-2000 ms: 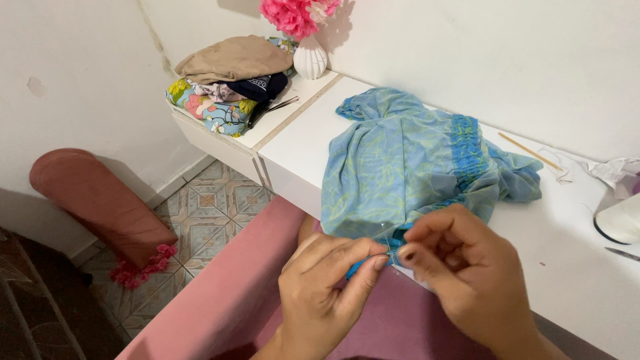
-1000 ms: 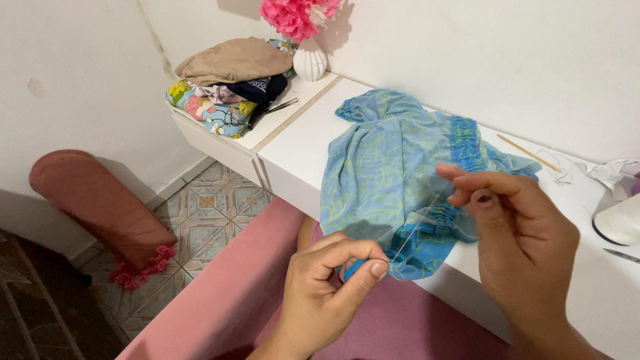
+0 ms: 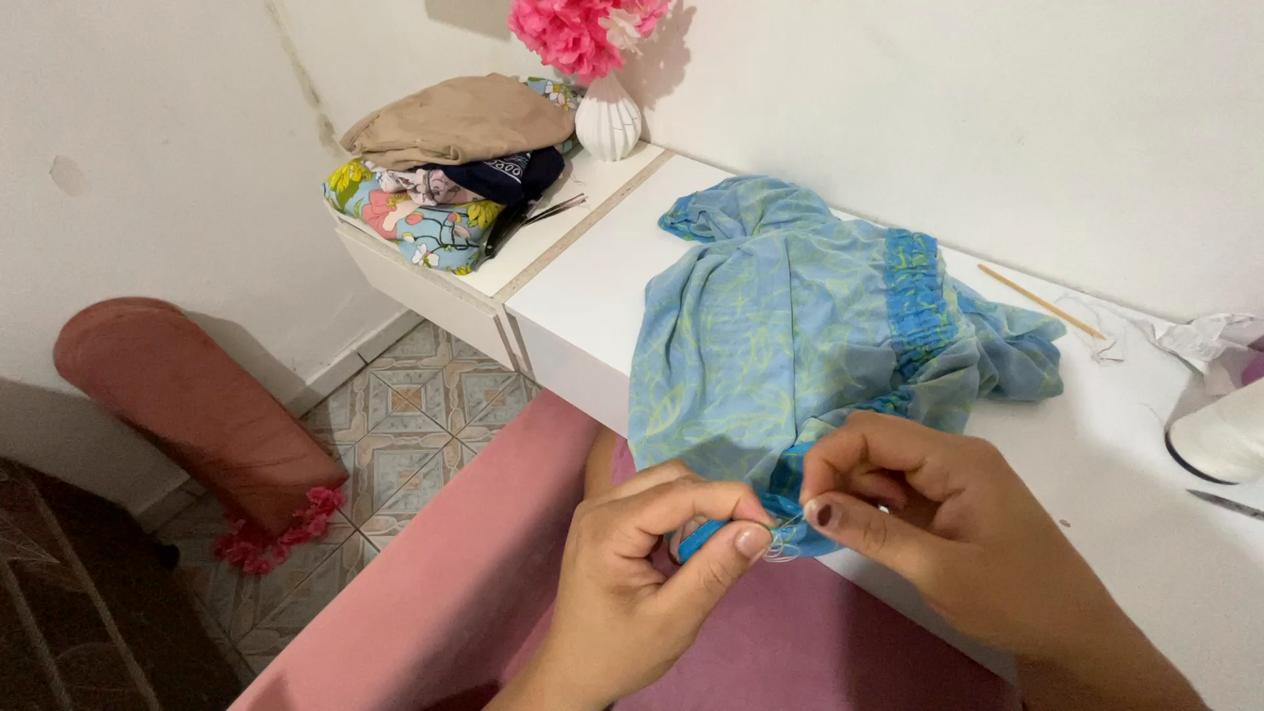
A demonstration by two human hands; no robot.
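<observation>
A blue garment with a yellow-green pattern and a gathered band (image 3: 790, 326) lies across the white tabletop and hangs over its front edge. At that edge my left hand (image 3: 662, 563) pinches a piece of blue fabric between thumb and fingers. Close on its right, my right hand (image 3: 908, 504) has thumb and forefinger pinched on a fine thread or needle, too small to tell which. Loops of pale thread (image 3: 782, 545) hang just below the fingertips.
Folded cloths (image 3: 464, 128), dark-handled scissors (image 3: 513, 227) and a white vase (image 3: 608, 118) stand at the back left. A thin wooden stick (image 3: 1042, 301), crumpled paper (image 3: 1200, 336) and a white thread cone (image 3: 1224, 434) are at the right. A pink armrest (image 3: 425, 553) is below.
My right hand was raised up and to the right with the thread stretched out one second ago. It is now back down beside my left hand, which still pinches the blue fabric.
</observation>
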